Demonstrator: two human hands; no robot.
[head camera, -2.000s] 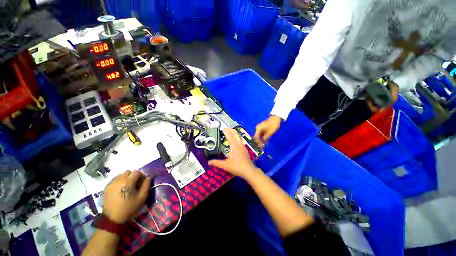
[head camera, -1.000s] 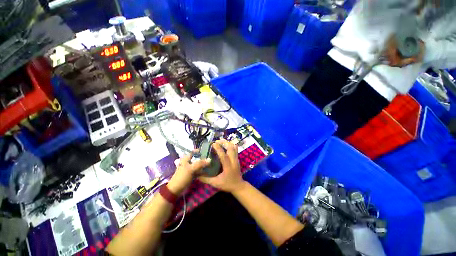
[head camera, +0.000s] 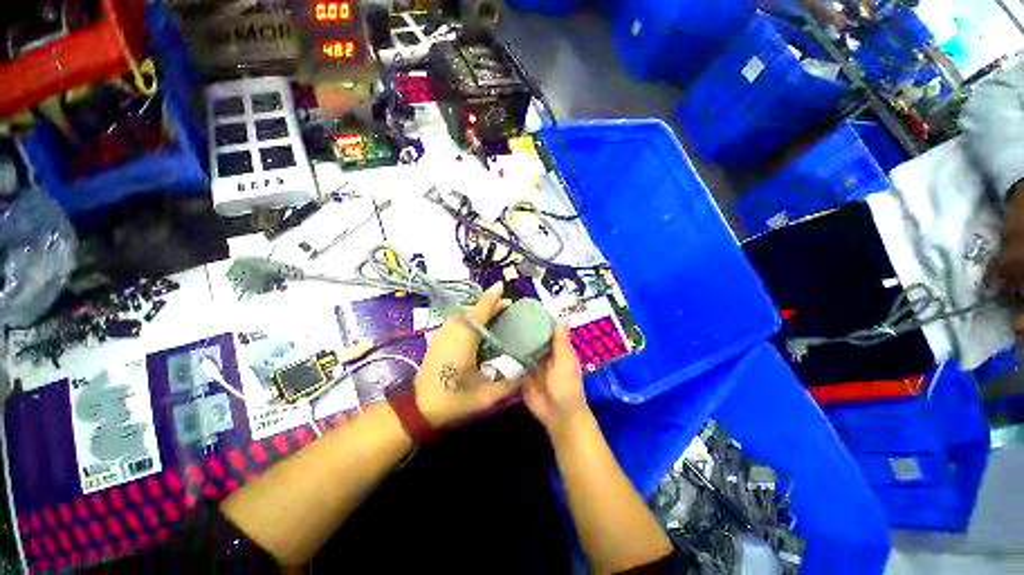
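A grey-green rounded unit (head camera: 523, 329) is held between my two hands above the front edge of the bench. My left hand (head camera: 458, 376) grips its left side, and a white part shows at its lower edge. My right hand (head camera: 558, 382) holds its right side. A thick grey cord (head camera: 348, 280) runs left from the unit across the bench to a grey plug (head camera: 258, 275). A small dark-gold board (head camera: 301, 380) with a white cable lies left of my hands.
Printed packaging sheets (head camera: 115, 432) cover the bench. A multi-outlet strip (head camera: 257, 146) and red-digit meter (head camera: 335, 32) stand behind. Tangled leads (head camera: 485, 233) lie at the right. Blue totes (head camera: 685, 264) stand right of the bench, one with grey units (head camera: 719, 500). A person in white stands far right.
The view has shifted, with the bench now nearer. Both hands have kept the unit and turned it so its rounded face shows. The person opposite now appears further right.
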